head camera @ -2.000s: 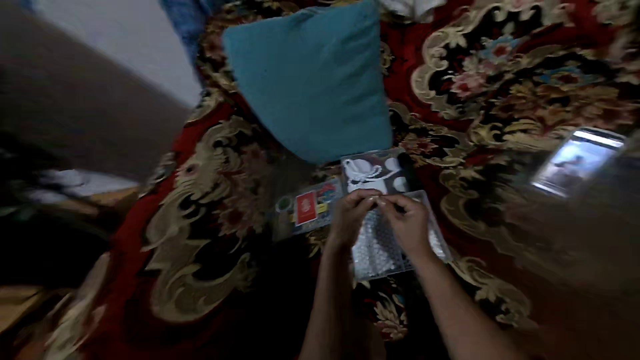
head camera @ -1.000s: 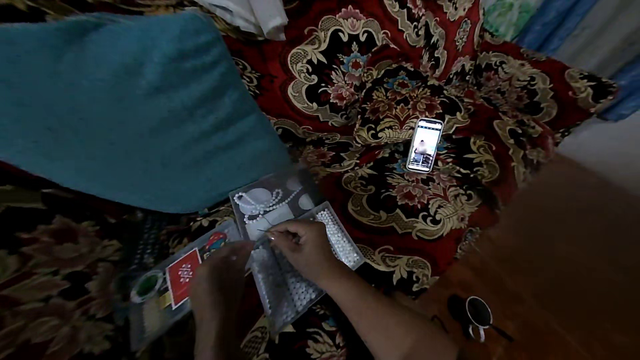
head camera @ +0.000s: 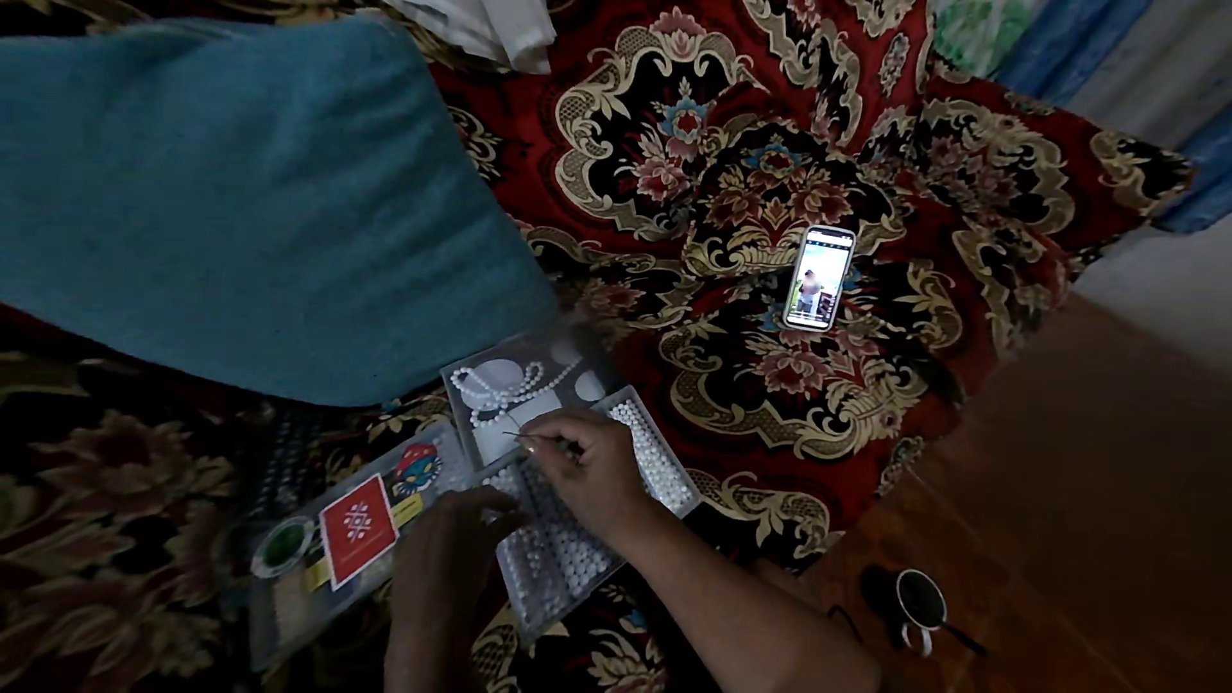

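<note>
My right hand [head camera: 589,467] pinches a thin needle or wire [head camera: 512,433] between thumb and fingertips, above the seam of an opened clear plastic bead box. White beads [head camera: 650,452] fill the box's compartments [head camera: 695,502]. A string of white beads [head camera: 500,390] lies looped on the box's lid [head camera: 450,373]; whether it joins the needle or wire is unclear. My left hand [head camera: 462,529] is over the box's left edge, fingers bent toward the beads; what it may hold is hidden in shadow.
A second clear case [head camera: 260,645] with a red card [head camera: 358,527] and a green spool [head camera: 284,546] lies at the left. Behind is a teal cushion [head camera: 269,212]. A lit phone [head camera: 820,279] rests on the patterned cover [head camera: 760,366]. On the floor stands a cup [head camera: 921,602].
The view has swung right since the oldest frame. My hands were together over the box then; now they are apart, with the left hand lower and to the left.
</note>
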